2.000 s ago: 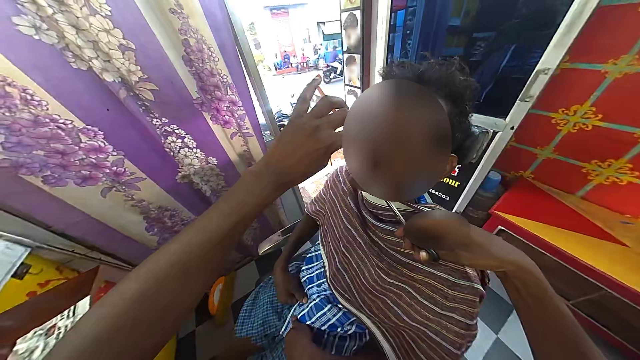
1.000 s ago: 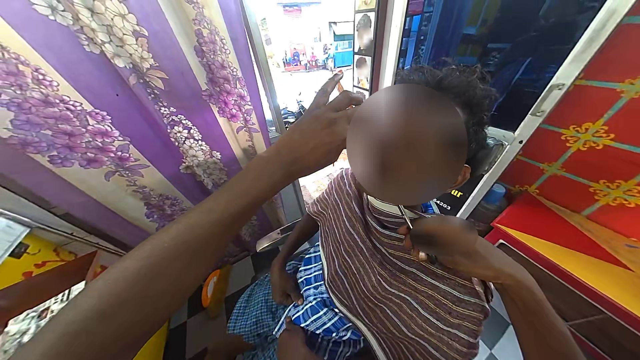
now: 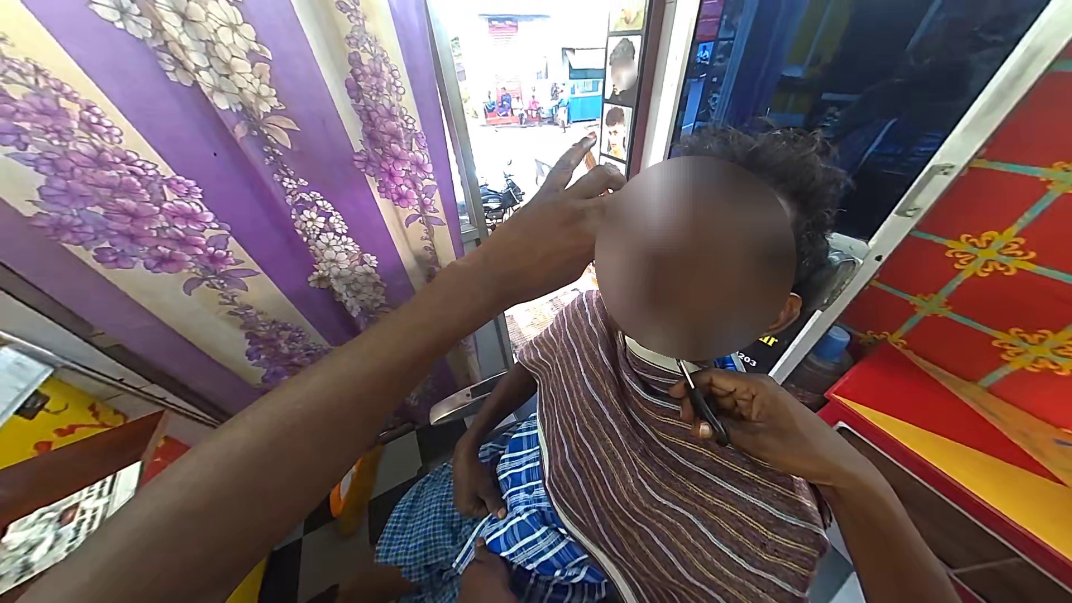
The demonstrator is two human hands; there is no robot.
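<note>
A seated person [image 3: 804, 193] with curly dark hair faces me, wrapped in a striped brown cloth [image 3: 662, 469]. My left hand [image 3: 557, 230] is at the side of the person's head, at image left, index finger raised; whether its other fingertips touch the head is hidden. Below the chin, my right hand [image 3: 737, 410] is closed around the black handle of scissors [image 3: 708, 414], whose metal blades point up towards the chin. The blade tips are partly lost in the blur over the face. The person's own hands rest at the lap on blue checked cloth [image 3: 523, 502].
A purple floral curtain [image 3: 276, 167] hangs at the left, beside a doorway open to a street. A metal armrest [image 3: 469, 398] is beside the seated person. At the right stand a red and yellow counter [image 3: 946, 410], a bottle with a blue cap [image 3: 831, 345] and a framed glass panel.
The hands keep nearly the same places, left by the head and right with the scissors under the chin. Nothing has plainly been taken hold of or let go.
</note>
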